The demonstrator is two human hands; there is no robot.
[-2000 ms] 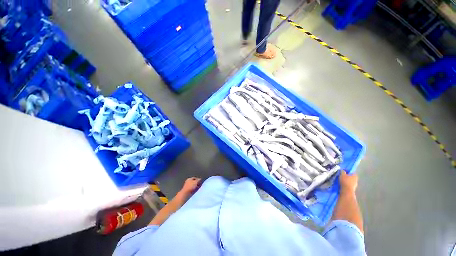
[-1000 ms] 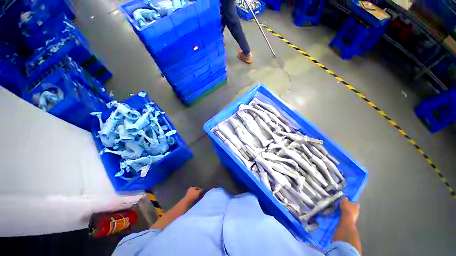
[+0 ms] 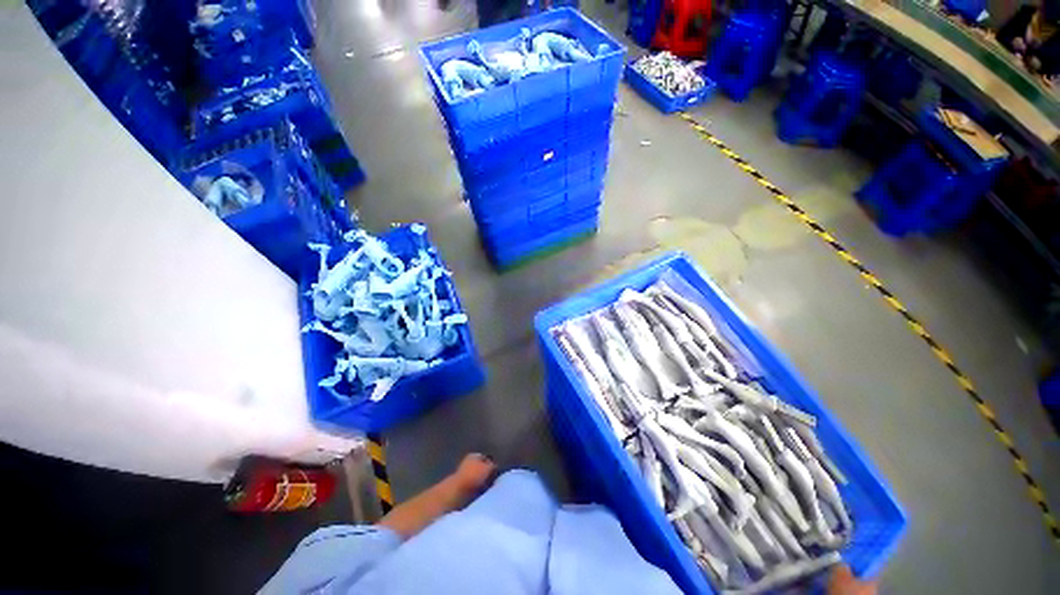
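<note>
A blue crate (image 3: pixel 814 407) stands in front of me at the lower right, on top of more blue crates. It holds grey moulded parts (image 3: pixel 709 430) laid in rows. My right hand (image 3: pixel 851 581) is at the crate's near right end, cut off by the bottom edge, with its fingers at the inner end wall. My left hand (image 3: pixel 474 471) hangs beside my body, left of the crate and apart from it. It is small and blurred, and its fingers look curled.
A crate of light-blue parts (image 3: pixel 389 308) stands left by the white pillar (image 3: pixel 140 267). A fire extinguisher (image 3: pixel 279 486) is below it. A tall crate stack (image 3: pixel 535 163) stands ahead. Floor tape (image 3: pixel 860 273), blue stools (image 3: pixel 819 99) and a workbench (image 3: pixel 953 41) are right.
The view has tilted up and turned, so the grey-parts crate sits lower and farther right. The walking person's legs have left the picture. My right hand stays at the crate's end.
</note>
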